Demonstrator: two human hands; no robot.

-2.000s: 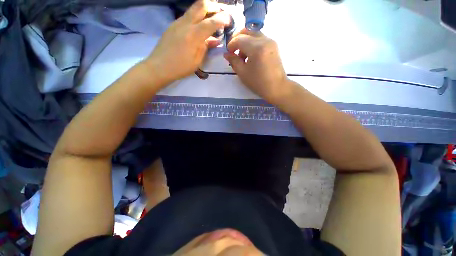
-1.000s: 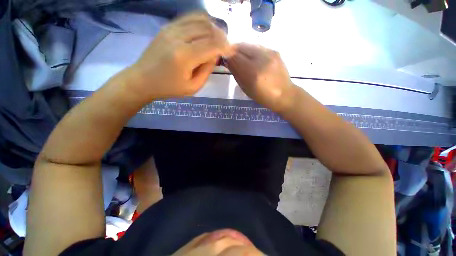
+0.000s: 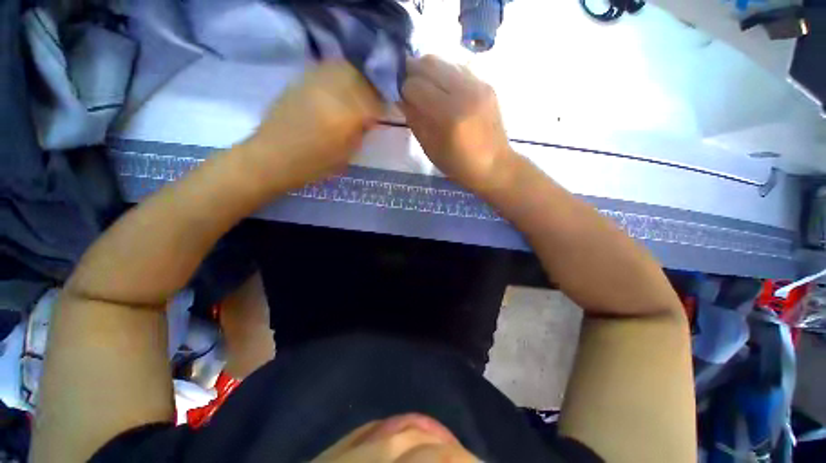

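Observation:
Dark and light grey fabric (image 3: 235, 32) lies heaped at the upper left of the white table, with an edge reaching between my hands. My right hand (image 3: 453, 113) is closed on that fabric edge near the top middle. My left hand (image 3: 317, 113) is slightly blurred, curled just left of it against the fabric; its fingertips are partly hidden, so I cannot tell if they grip. A blue-grey cylinder (image 3: 481, 24) hangs above my right hand. The needle area is cut off by the top edge.
A printed ruler (image 3: 408, 197) runs along the grey front table edge. Black loop handles (image 3: 612, 7) lie at the top right. Dark cloth (image 3: 36, 208) hangs over the left edge. Red baskets (image 3: 786, 297) with cloth show low on both sides.
The fabric has come further right and toward me, now showing between my hands. My left hand has moved left and down from the fingertip contact with my right hand. The view has shifted slightly.

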